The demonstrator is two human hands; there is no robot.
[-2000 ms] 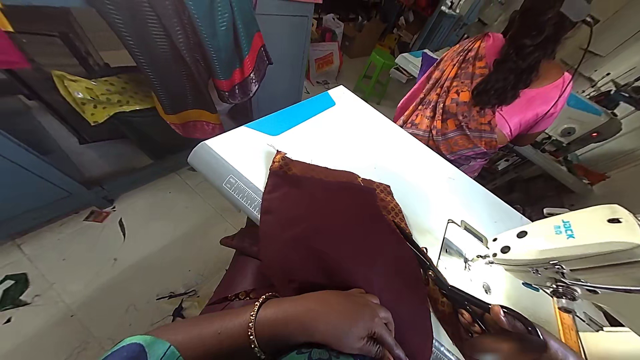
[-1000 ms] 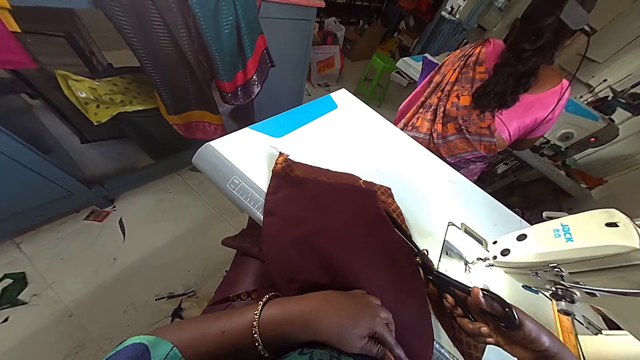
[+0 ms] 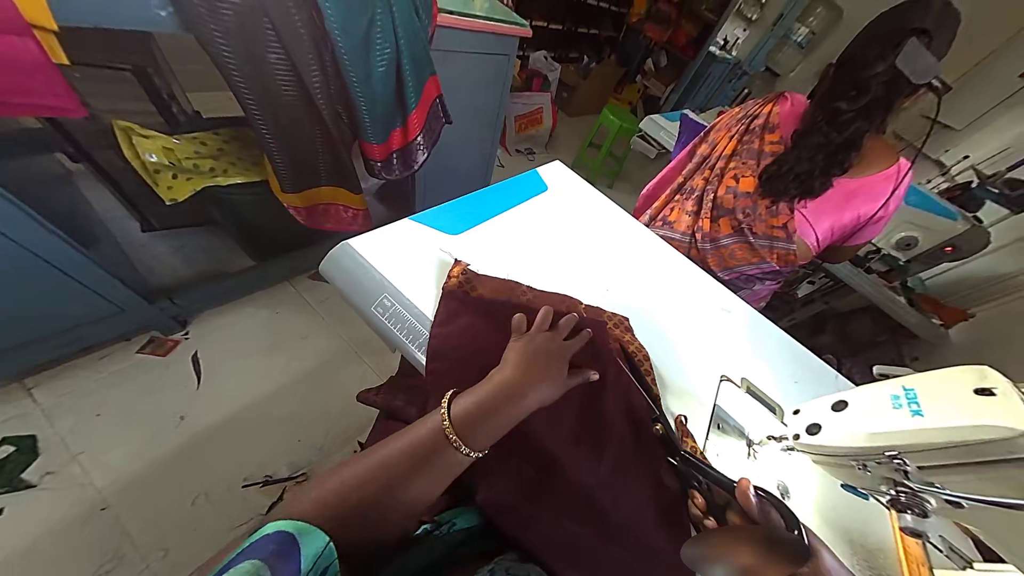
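A maroon cloth piece (image 3: 560, 464) with an orange-brown patterned layer (image 3: 632, 340) along its far and right edges lies over the white sewing table (image 3: 688, 320) and hangs off its near side. My left hand (image 3: 546, 356), a gold bangle at its wrist, rests flat on the maroon cloth with fingers spread. My right hand (image 3: 740, 508), at the lower right, grips the handles of black scissors (image 3: 672, 448). The blades point away from me along the cloth's right edge, partly hidden by the fabric. Part of my right hand is blurred.
A white Jack sewing machine (image 3: 912, 416) stands at the right, its needle area close to the scissors. Beyond the table a person in an orange patterned drape (image 3: 720, 192) sits facing away. Draped fabrics (image 3: 280, 96) hang at the upper left. A green stool (image 3: 608, 140) stands behind.
My left hand has moved up the cloth, away from me, and its fingers are now spread. The scissors remain in my right hand at the cloth's right edge.
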